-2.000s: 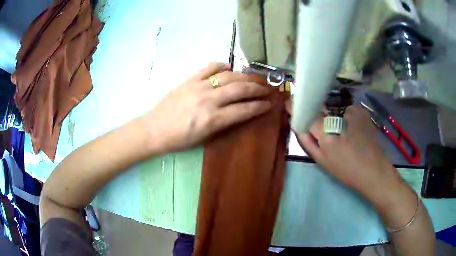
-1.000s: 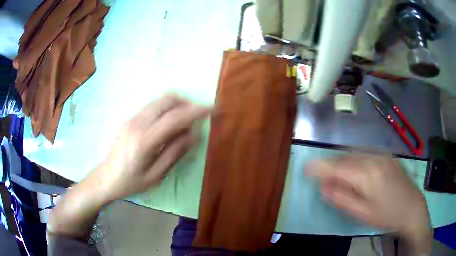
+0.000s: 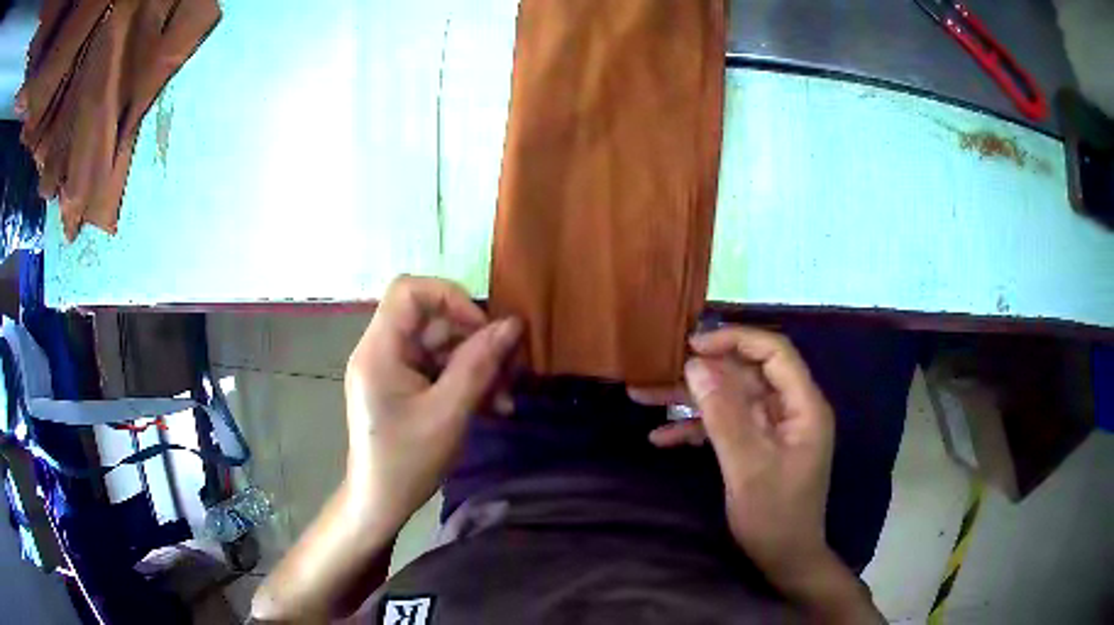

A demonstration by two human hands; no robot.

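A rust-brown folded panel (image 3: 611,183) lies lengthwise across the pale tabletop. Its near end hangs just past the table's front edge, above the lap. My left hand (image 3: 422,366) pinches the panel's near left corner between thumb and fingers. My right hand (image 3: 757,427) holds the near right corner, with the thumb on top and some fingers beneath. The panel's far end runs out of the picture at the top. No zipper shows on the face in view.
A fanned pile of brown pieces (image 3: 104,104) lies at the far left of the tabletop (image 3: 318,159). Red-handled snips (image 3: 996,61) lie at the upper right on the grey bed. A black flat object (image 3: 1087,159) sits at the right edge. The sewing machine head is out of view.
The view has tipped down towards the lap. Both hands have moved from beside the panel to its near corners and taken hold there. The machine head has left the picture.
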